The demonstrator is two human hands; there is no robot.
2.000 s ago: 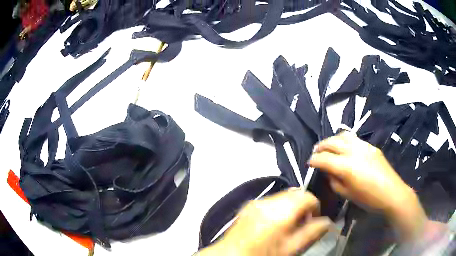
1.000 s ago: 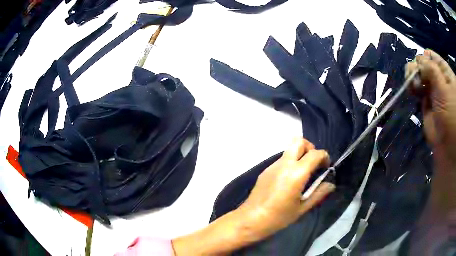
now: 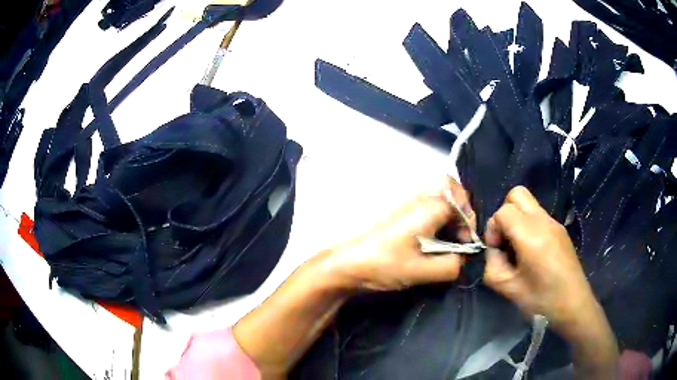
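Observation:
A bundle of dark navy strips (image 3: 512,141) lies in front of me, its ends fanning out toward the back of the table. My left hand (image 3: 416,241) and my right hand (image 3: 531,256) are close together on the bundle's narrow waist. A pale tie strip (image 3: 449,246) runs between them, with a small knot or crossing at the bundle. My left fingers pinch it, with a loose end sticking out to the left. My right fingertips are closed at the knot; the part they hold is mostly hidden.
A large coiled heap of navy strips (image 3: 185,208) lies at the left on the white table (image 3: 356,185). Red tape (image 3: 119,312) shows below it. Other bundles with pale ties (image 3: 570,139) lie at the right. More strips (image 3: 646,30) lie along the far right edge.
My right hand has come back from the far right to beside my left hand at the bundle. The long stretched tie is now short between them. The view has shifted slightly.

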